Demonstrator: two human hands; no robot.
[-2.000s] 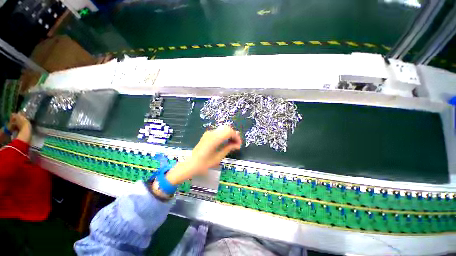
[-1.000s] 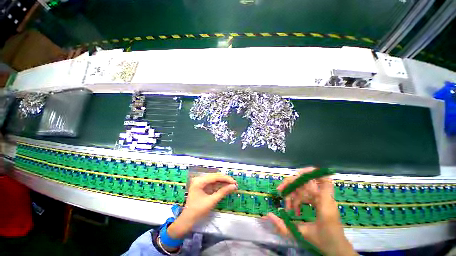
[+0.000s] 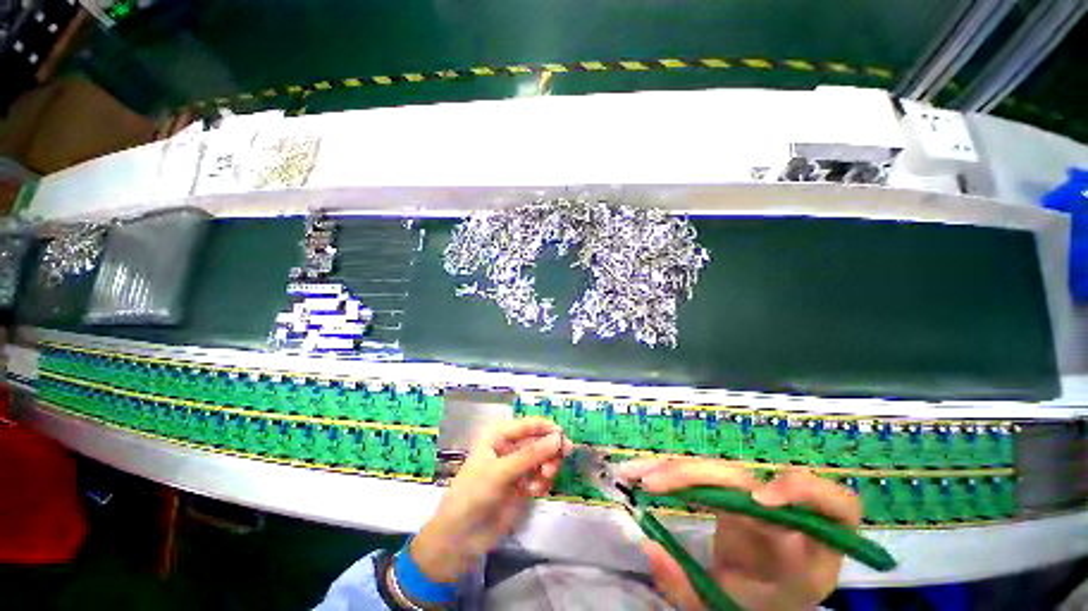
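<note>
My left hand [image 3: 495, 483], with a blue wrist strap [image 3: 420, 578], is over the near edge of the green circuit boards [image 3: 716, 442]. Its thumb and fingertips are pinched on a tiny shiny component [image 3: 563, 444]. My right hand [image 3: 764, 537] holds diagonal cutters with green handles [image 3: 764, 511]. The handles are spread apart, and the silver jaws [image 3: 597, 474] point left, close to the left fingertips. Whether the jaws touch the component is too small to tell. A large pile of silver components [image 3: 632, 269] lies on the dark green mat behind the boards.
White block components [image 3: 322, 320] with long wires lie left of the pile. A clear plastic bag [image 3: 146, 269] and another silver pile [image 3: 72, 253] are far left. A grey metal plate [image 3: 475, 420] breaks the board row. A person's red clothing [image 3: 36, 495] shows at lower left.
My left hand came from the pile down to the boards with a tiny component. My right hand came into view with the cutters, then moved their jaws left to the left fingertips.
</note>
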